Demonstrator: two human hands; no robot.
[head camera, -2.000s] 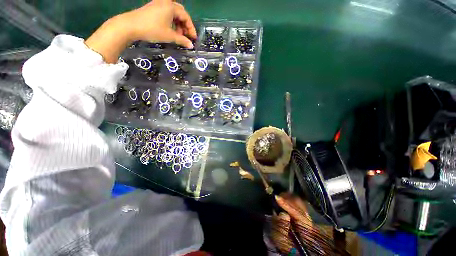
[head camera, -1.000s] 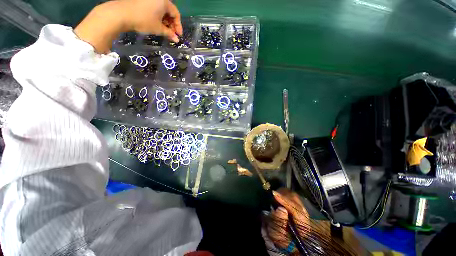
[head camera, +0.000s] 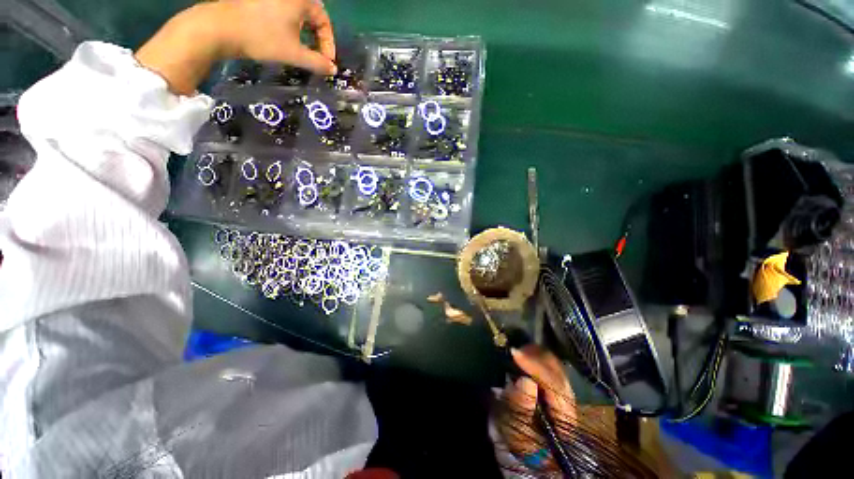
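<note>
My left hand (head camera: 281, 37) reaches over the top row of the clear compartment tray (head camera: 473, 140), its fingertips just above dark small parts (head camera: 344, 79) in a cell. Whether the fingertips pinch a part cannot be told. My right hand (head camera: 538, 402) holds the soldering iron (head camera: 503, 339) low in the picture, its tip at the round tan-brown bowl (head camera: 466, 271) with silvery scraps inside. Pairs of thin metal rings (head camera: 374, 115) lie on cells in the lower two rows. A heap of loose metal rings (head camera: 318, 271) lies below the tray.
The black fume fan (head camera: 613, 327) stands right of the bowl. A black box (head camera: 693, 234) with a yellow piece (head camera: 774, 276) and a solder spool (head camera: 777, 388) are at the right. A thin metal strip (head camera: 534, 206) lies above the bowl. Tan flakes (head camera: 451, 310) lie beside the bowl.
My left hand has moved slightly left and up from a cell of the top row, and its fingertips now point into the dark parts. My right hand stays nearly in place.
</note>
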